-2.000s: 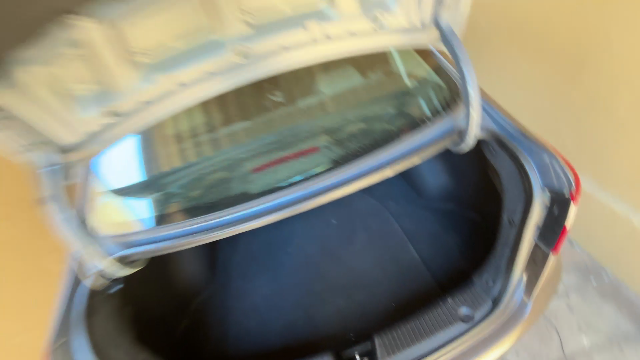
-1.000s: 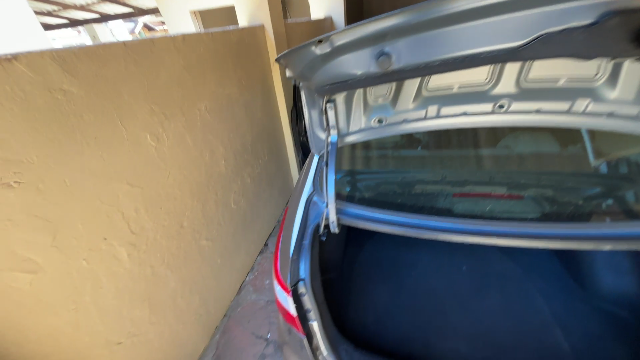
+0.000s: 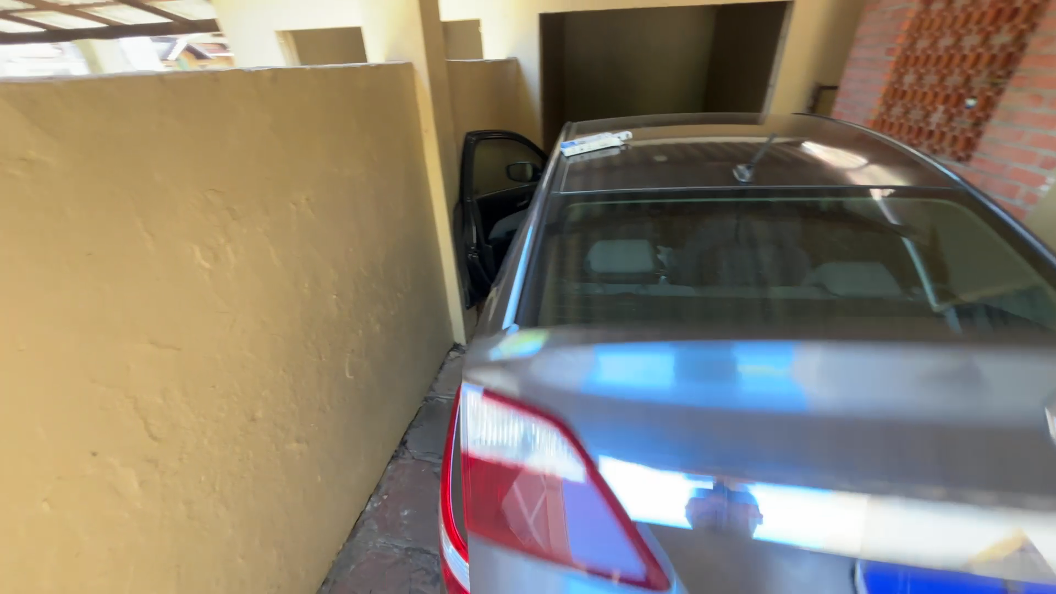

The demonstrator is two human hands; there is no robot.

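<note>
Neither my left hand nor my right hand shows in the head view. In front of me is the rear of a grey sedan, its trunk lid (image 3: 742, 412) down and blurred. The left tail light (image 3: 528, 487) is red and clear. Behind the lid lies the rear window (image 3: 775, 264), with seat headrests seen through it. On the roof (image 3: 685, 165) a small white and blue box (image 3: 594, 144) rests near the left edge, and a short antenna (image 3: 745, 172) stands near the rear. A front door (image 3: 503, 177) on the left side stands open.
A rough tan wall (image 3: 206, 313) runs along the car's left side, with a narrow strip of stone paving (image 3: 392, 511) between them. Beyond the car is a building with a dark opening (image 3: 660, 66). A red brick wall with a lattice panel (image 3: 949, 74) rises at the right.
The trunk lid was raised in both earlier frames, with the dark trunk exposed; now it is down. The view has shifted widely.
</note>
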